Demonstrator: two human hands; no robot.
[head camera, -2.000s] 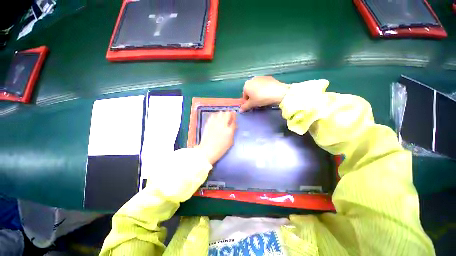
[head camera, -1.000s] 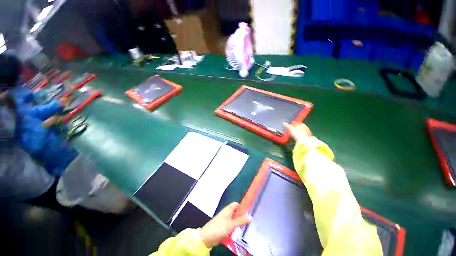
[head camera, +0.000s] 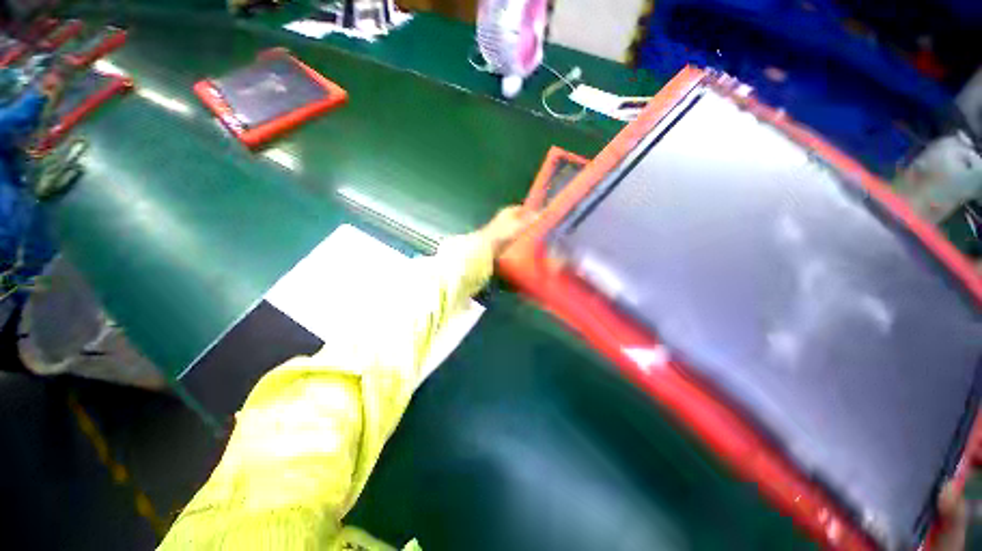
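Observation:
A red tray (head camera: 689, 404) with a shiny grey-black laptop lid (head camera: 743, 258) in it is held up off the belt, tilted, filling the right of the view. My left hand (head camera: 502, 242) grips the tray's left corner; its fingers are partly hidden. My right hand (head camera: 952, 527) is cut off at the lower right edge, with only part of it showing at the tray's near right corner. The strip sheets, white (head camera: 345, 280) and black (head camera: 250, 355), lie on the belt, partly covered by my left sleeve.
Another red tray (head camera: 552, 172) shows partly behind the raised one. A further tray with a lid (head camera: 269, 95) lies on the green belt (head camera: 162, 205). A pink and white fan (head camera: 511, 38) and a white cable (head camera: 560, 95) are beyond. A person's blue sleeve (head camera: 24, 124) is at the left edge.
The near red tray with its lid has been lifted from the belt and tilted. My right hand has left the farther tray and moved to the lower right. The view has shifted.

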